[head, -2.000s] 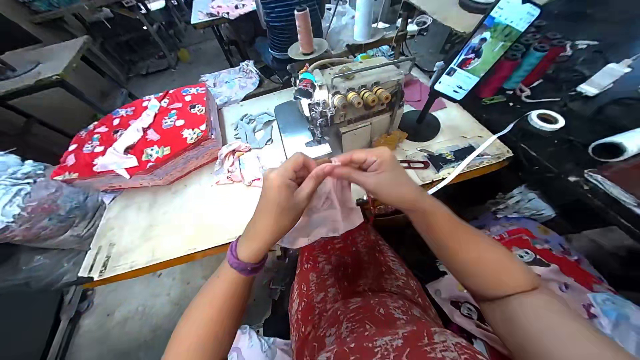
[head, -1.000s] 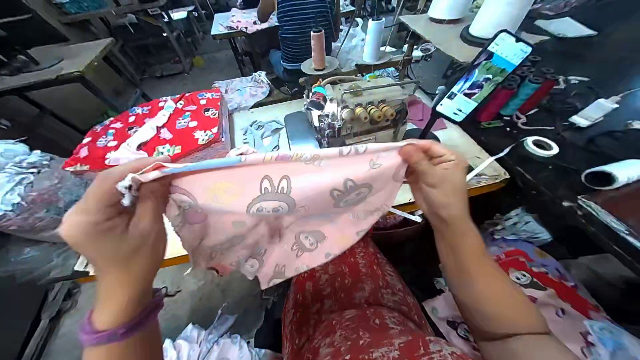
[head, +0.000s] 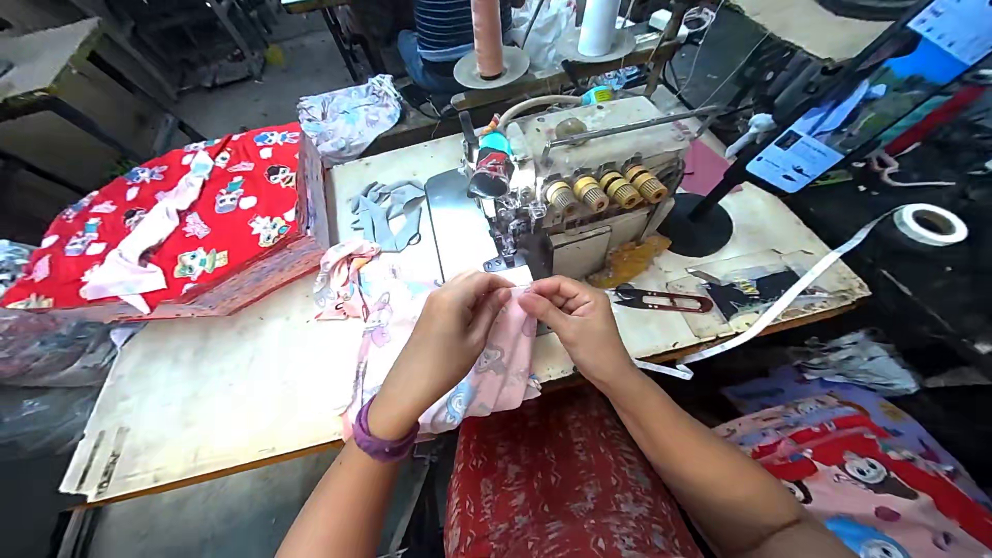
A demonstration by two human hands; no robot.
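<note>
My left hand point(head: 463, 314) and my right hand point(head: 570, 314) pinch the upper edge of a pink printed fabric piece point(head: 496, 372), their fingertips a little apart. The fabric hangs over the table's front edge and spreads left across the tabletop. Just beyond my fingers is the presser foot point(head: 505, 262) of an overlock sewing machine point(head: 597, 170). Thread snips point(head: 663, 301) with a dark red handle lie right of my right hand. Grey fabric strips point(head: 387, 213) rest left of the machine's metal plate.
A stack of red printed fabric point(head: 178, 217) sits on the table point(head: 225, 403) at left. Thread cones point(head: 488, 39) stand behind the machine. At right are a phone point(head: 860, 93) on a stand, a white tape roll point(head: 930, 225) and printed fabrics point(head: 852, 465) below. A person point(head: 449, 35) sits beyond.
The pink fabric was stretched wide between my raised hands one second ago. Both hands have come together near the presser foot, and the fabric now lies lower, partly on the table.
</note>
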